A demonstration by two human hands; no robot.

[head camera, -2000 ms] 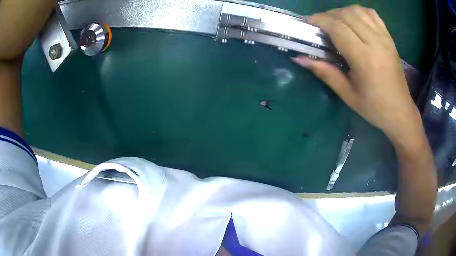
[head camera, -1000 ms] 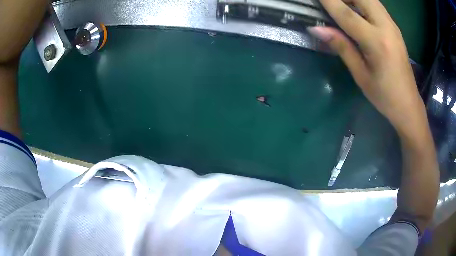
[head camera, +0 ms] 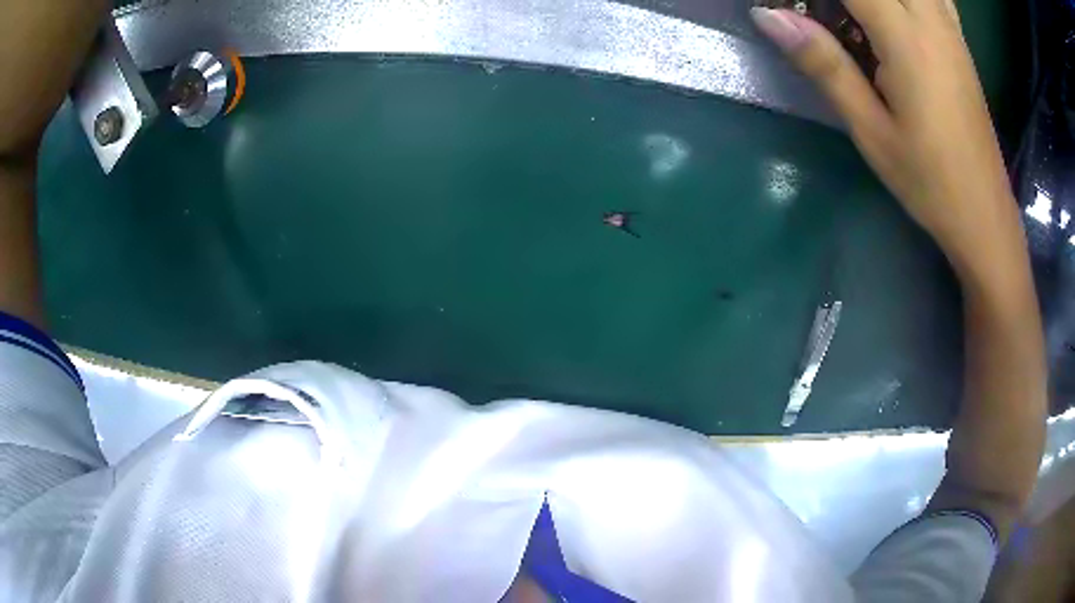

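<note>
My right hand [head camera: 902, 106] is at the upper right, cut off by the top edge. Its thumb and fingers are around a dark brownish metal jig [head camera: 839, 26], of which only a small part shows at the top edge. The rest of the jig is hidden by the hand or out of the picture. My left forearm shows at the upper left, but the left hand is beyond the top edge. The metal strip [head camera: 472, 33] curves across the bench below the jig.
On the green mat [head camera: 413, 236] lie a tiny dark part [head camera: 618, 220], a smaller dark speck and slim silver tweezers [head camera: 813, 363] at right. A bracket arm [head camera: 109, 112] and shiny knob with an orange ring [head camera: 203, 88] stand at left. Black equipment is at far right.
My right hand has moved up and slightly right with the jig. The jig has left the strip area and is now mostly out of view. The view has shifted slightly.
</note>
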